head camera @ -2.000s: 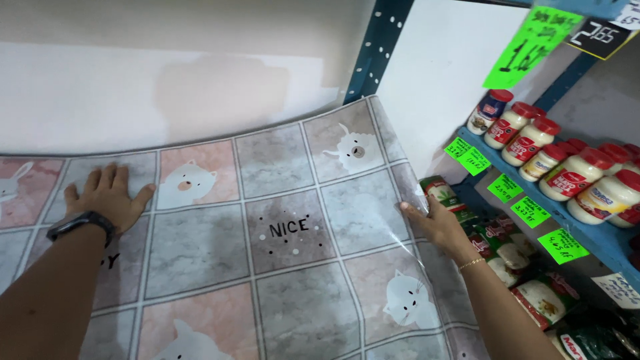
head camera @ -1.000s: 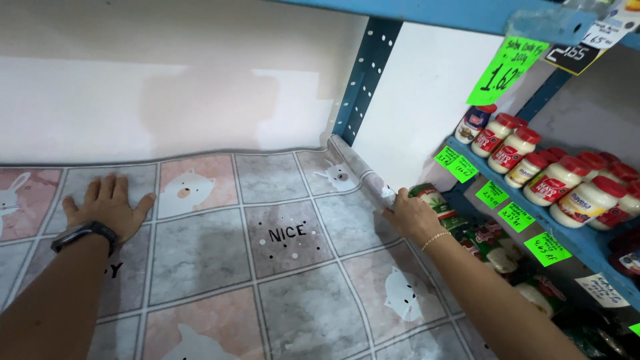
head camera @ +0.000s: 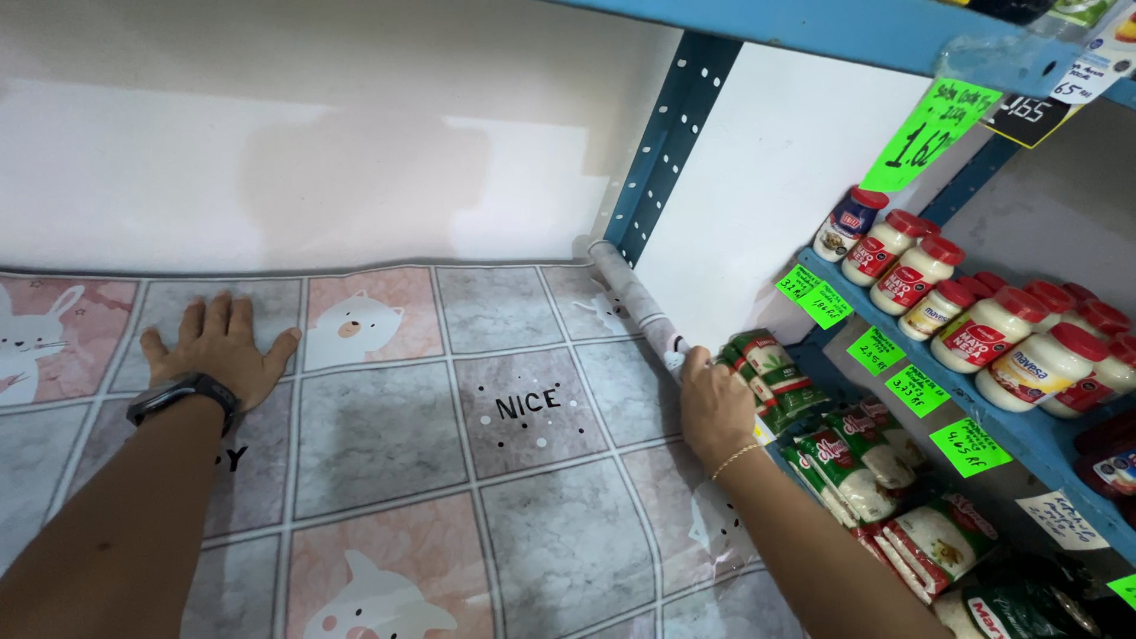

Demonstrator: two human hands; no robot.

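A patterned plastic sheet (head camera: 390,417), with grey and pink squares and animal drawings, covers the surface before me. My left hand (head camera: 217,351), a dark band on its wrist, lies palm down with fingers spread on the sheet's left part. Along the right side the sheet's edge is rolled into a thin tube (head camera: 641,306), which runs from the foot of the metal post toward me. The fingers of my right hand (head camera: 717,408) are closed on this rolled edge; its fingertips are partly hidden. A thin bracelet is on that wrist.
A perforated blue metal post (head camera: 672,142) rises at the back right corner, beside a white panel (head camera: 754,177). To the right, a blue shelf (head camera: 958,390) holds mayonnaise jars (head camera: 990,328), with bagged food (head camera: 843,470) below. A blue shelf beam (head camera: 799,31) crosses overhead.
The sheet's right edge, flat and raised two seconds ago, is now rolled inward and lower against the corner. My right hand has gone from open fingers at the edge to gripping the roll. My left hand stays put.
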